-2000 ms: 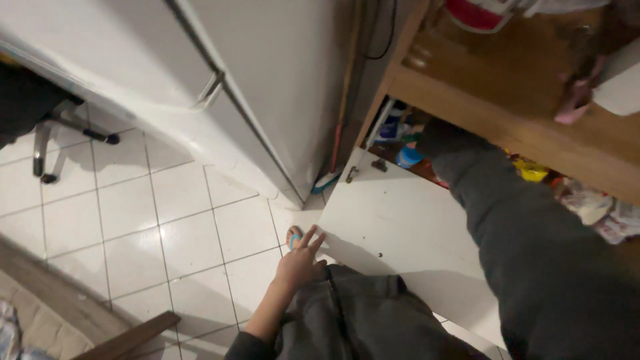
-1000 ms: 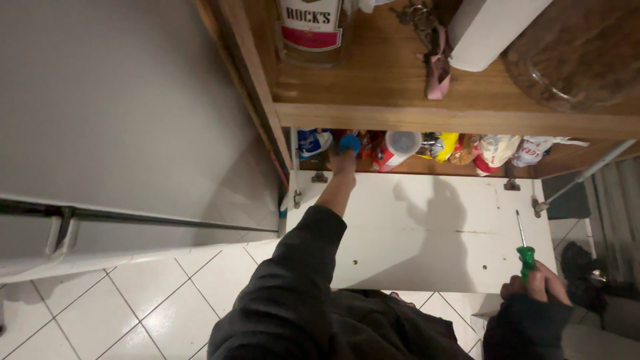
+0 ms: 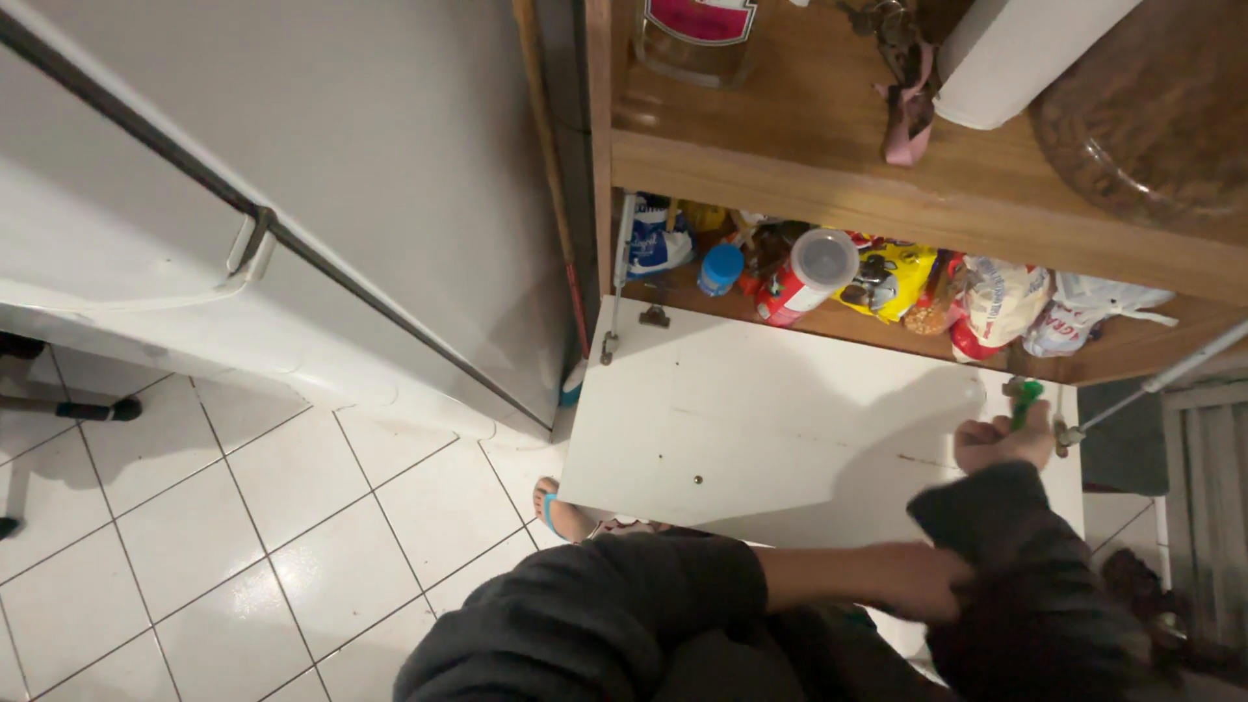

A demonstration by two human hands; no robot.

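Observation:
My right hand [image 3: 1004, 444] grips the green handle of a screwdriver [image 3: 1027, 400] over the right end of the white cabinet door [image 3: 780, 419], close to its right hinge [image 3: 1014, 388]. The door is folded down; another hinge [image 3: 654, 315] sits at its left end, and metal stays join both ends to the cabinet. My left hand [image 3: 926, 580] lies across my body at my right sleeve, blurred; its fingers are partly hidden, so whether it holds anything does not show.
Behind the door, the compartment holds a blue-lidded jar [image 3: 721, 268], a red canister [image 3: 804, 278], a yellow bag [image 3: 887, 278] and other food bags. A glass bottle [image 3: 697, 39] and keys [image 3: 892, 21] lie above. A refrigerator [image 3: 390, 195] stands left, a broom handle [image 3: 556, 185] beside it.
My left hand has left the blue-lidded jar in the compartment and come back to my right sleeve. My right hand has moved with the screwdriver from the door's outer edge to the right hinge.

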